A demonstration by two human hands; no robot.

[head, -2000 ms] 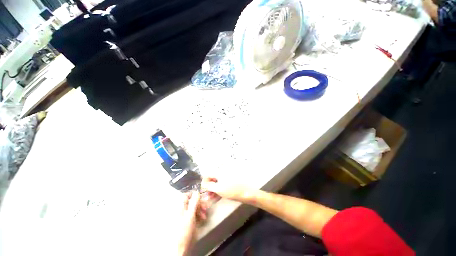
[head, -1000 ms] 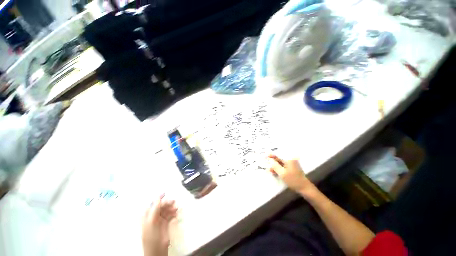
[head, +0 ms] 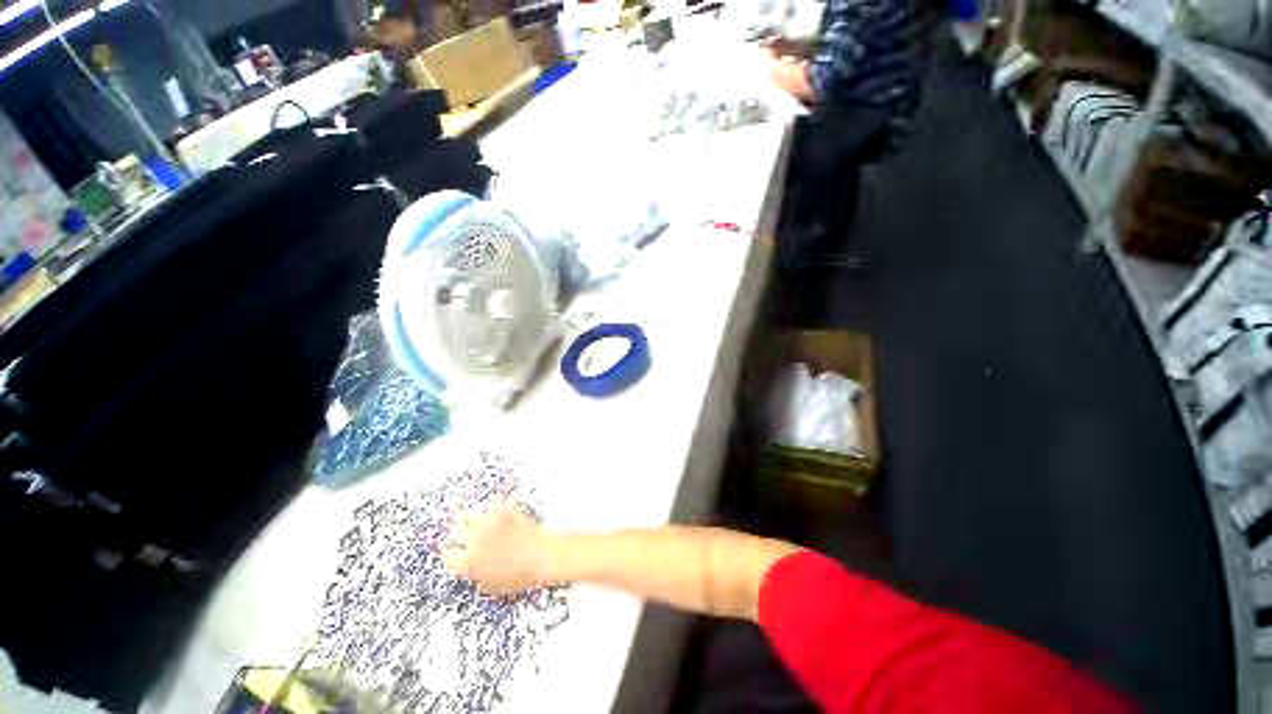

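Note:
A wide loose pile of small dark and purplish metal buckles (head: 405,614) lies on the white table in the lower left of the view. My right hand (head: 495,548) reaches over the pile's right side, palm down, with its fingertips among the pieces. Whether the fingers hold a buckle cannot be seen. The tape dispenser (head: 265,690) shows only in part at the bottom edge, left of the pile. My left hand is out of the picture.
Behind the pile stand a bag of hardware (head: 377,419), a desk fan (head: 474,300) and a large blue tape roll (head: 638,366). A black fabric stack (head: 168,363) lines the left. A box (head: 823,474) sits on the floor. A person (head: 865,70) stands at the table's far end.
The view has swung right and nearer the pile. My right hand has moved from the pile's near edge onto it. My left hand has left the picture, and the dispenser is mostly cut off.

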